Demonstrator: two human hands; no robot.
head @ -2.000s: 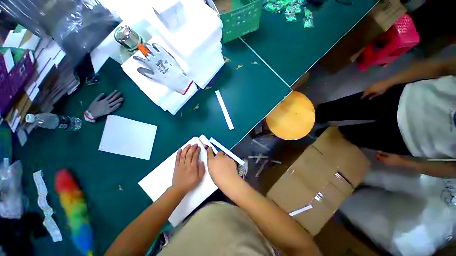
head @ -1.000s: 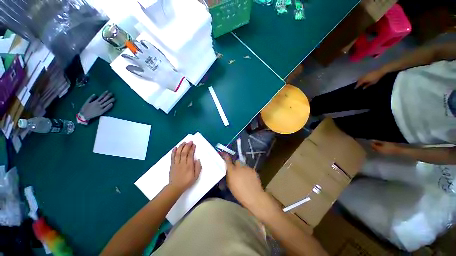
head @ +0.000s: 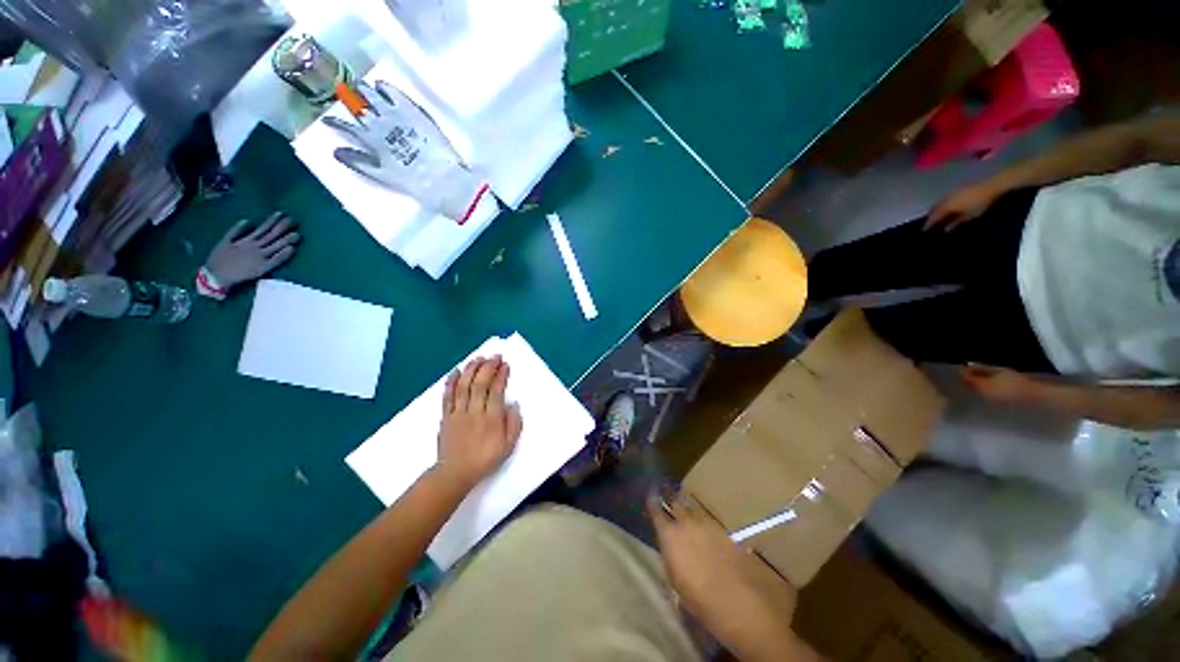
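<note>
A white sheet [head: 544,407] lies at the table's near edge, with part of another sheet's edge showing under it. My left hand [head: 479,420] presses flat on it, palm down, gripping nothing. My right hand [head: 705,563] is off the table at the lower right, apart from the sheet, partly blurred. Its fingers are closed on a small dark thing, likely a utility knife [head: 668,502]; its blade cannot be made out. A narrow white strip [head: 572,266] lies on the green table beyond the sheet.
A smaller white sheet [head: 315,339], grey glove [head: 249,254] and clear bottle [head: 117,298] lie left. A white stack [head: 485,78] bears a glove and metal can. Right are a round stool [head: 745,282], brown carton [head: 815,446] and a person [head: 1100,272]. Offcuts lie on the floor.
My right hand has moved from the sheet's right edge down and right, off the table. The cut strip beside that edge is gone from there. My left hand has stayed on the sheet.
</note>
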